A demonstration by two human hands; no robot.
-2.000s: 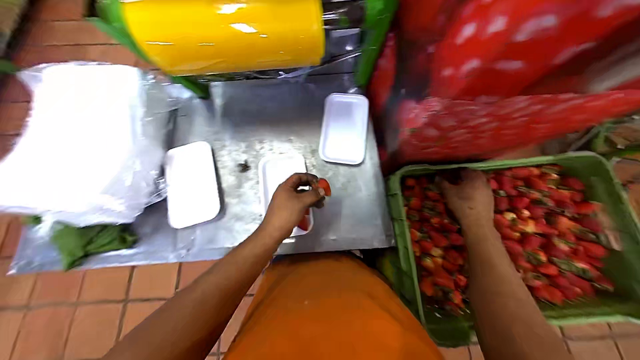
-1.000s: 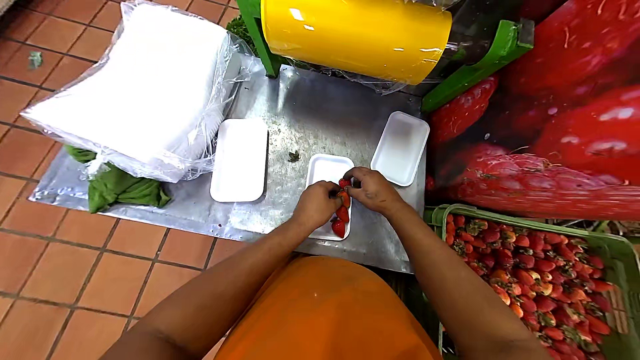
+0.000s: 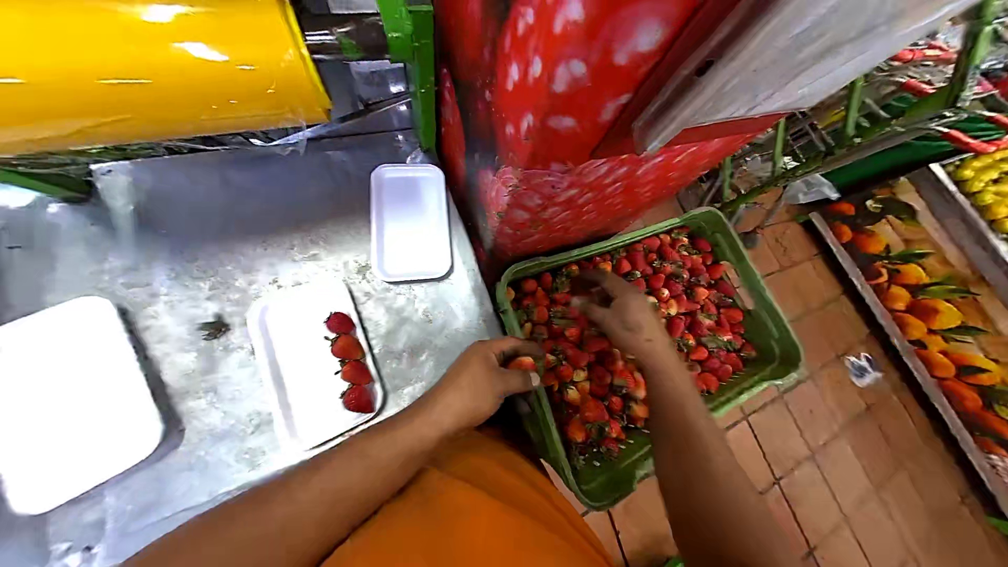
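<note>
Between its thumb and fingers my left hand (image 3: 492, 378) holds a strawberry (image 3: 522, 363), at the left rim of a green plastic crate (image 3: 776, 323). My right hand (image 3: 618, 311) reaches into the crate over a heap of strawberries (image 3: 693, 295); its fingers are bent and blurred, and whether they grip a berry I cannot tell. On the metal table, a white foam tray (image 3: 295, 370) bears a row of several strawberries along its right side. An empty white foam tray (image 3: 411, 224) lies farther back, and another (image 3: 75, 402) lies at the left.
A yellow roll (image 3: 157, 71) on a green metal frame (image 3: 423, 87) stands behind the table (image 3: 197, 236). A panel printed with strawberries (image 3: 551, 102) rises behind the crate. To the right, a box with an orange fruit print (image 3: 929, 315) stands on the tiled floor.
Both hands have moved from the middle tray toward the crate, the right one back into it. The row of strawberries on the tray is now uncovered. The view has swung right.
</note>
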